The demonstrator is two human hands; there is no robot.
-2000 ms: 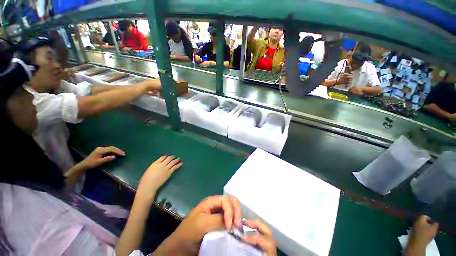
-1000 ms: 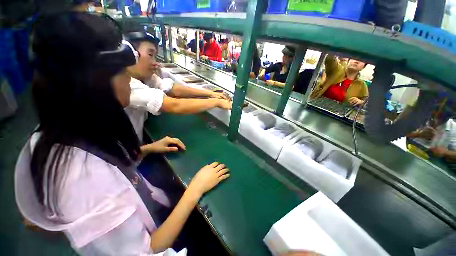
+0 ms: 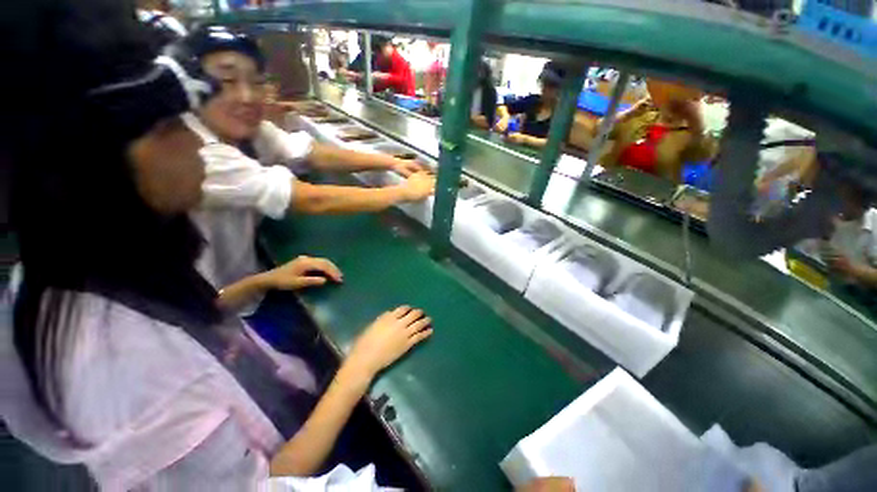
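A white foam box (image 3: 615, 442) lies on the green bench at the bottom right, beside the belt and cut off by the lower edge. Fingers of my left hand (image 3: 546, 483) show at its near left side; the rest is out of the picture, so its grip is unclear. A limp white sheet or pouch (image 3: 764, 461) is at the box's right side. A small skin-coloured patch there may be my right hand, but it is blurred and cut off.
Foam boxes with grey rounded things (image 3: 615, 322) line the dark belt (image 3: 769, 365). A neighbour's hand (image 3: 389, 336) rests on the green bench (image 3: 462, 384). Another worker's arms reach to the boxes past a green post (image 3: 457, 144). A grey hose (image 3: 745, 192) hangs right.
The view has swung left since the first frame; my hands and the held white thing have left its middle. Since the second frame, a limp white thing has appeared at the box's right side.
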